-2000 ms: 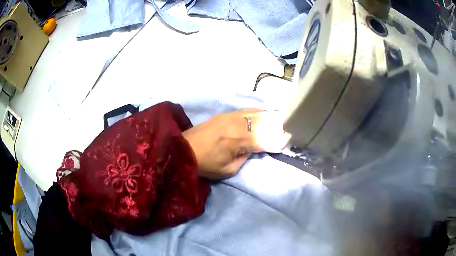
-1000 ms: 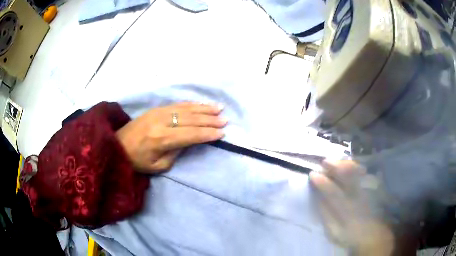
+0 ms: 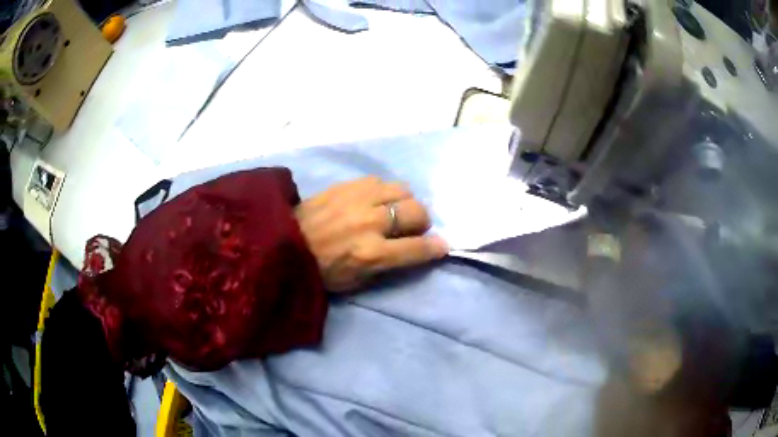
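Observation:
A light blue garment piece [image 3: 444, 341] lies over the white table and hangs towards my lap, with a dark strip along an edge. My left hand [image 3: 371, 230], in a dark red embroidered sleeve with a ring on one finger, lies on it, thumb and fingertips at the edge by the strip. The sewing machine head [image 3: 567, 94] stands to the right, and bright glare covers the cloth beside its needle area. My right hand [image 3: 655, 358] is a blur behind haze at the lower right; its fingers cannot be made out.
Cut blue pieces [image 3: 223, 19] lie at the table's far side. A cream neighbouring machine [image 3: 64, 60] stands at the upper left, with a small orange object [image 3: 113, 28] beside it. A switch plate [image 3: 43, 186] is on the left table edge. Yellow basket edges [image 3: 169, 411] show below.
My left hand has moved right along the garment's edge towards the machine. My right hand has moved back from the edge to the lower right. The view has shifted slightly.

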